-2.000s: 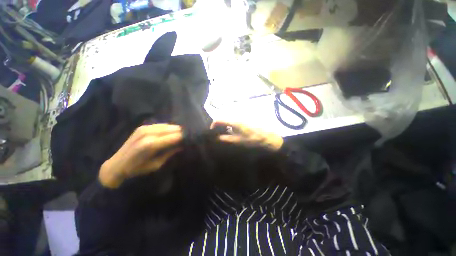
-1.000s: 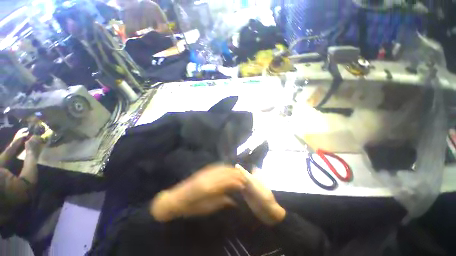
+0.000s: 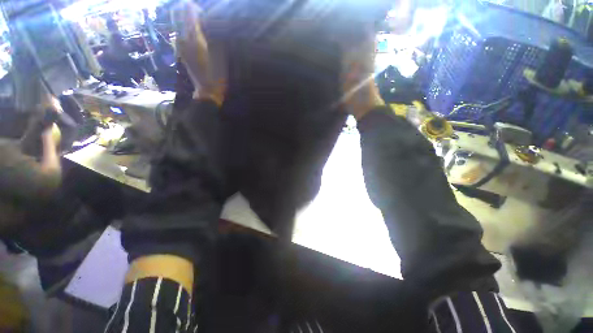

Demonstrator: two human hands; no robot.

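The black garment (image 3: 279, 104) hangs as a dark mass from the top middle of the view, held up above the white machine bed (image 3: 351, 201). My left hand (image 3: 203, 65) is raised at the garment's left side, and my right hand (image 3: 359, 75) is raised at its right side. Both hands are blurred and their fingertips are washed out by glare or hidden, but both hold the garment. The needle area and the scissors are not visible.
The cream sewing machine head (image 3: 520, 175) is at the right, with a dark object (image 3: 540, 263) below it behind hazy plastic. A blue perforated basket (image 3: 481, 71) stands behind. Another person's arm (image 3: 49, 153) is at the left, near another machine. A white panel (image 3: 101, 270) is at the lower left.
Both hands have risen from the cloth near the table edge and moved apart, lifting the black garment upright. The view has tilted up. The scissors are no longer visible.
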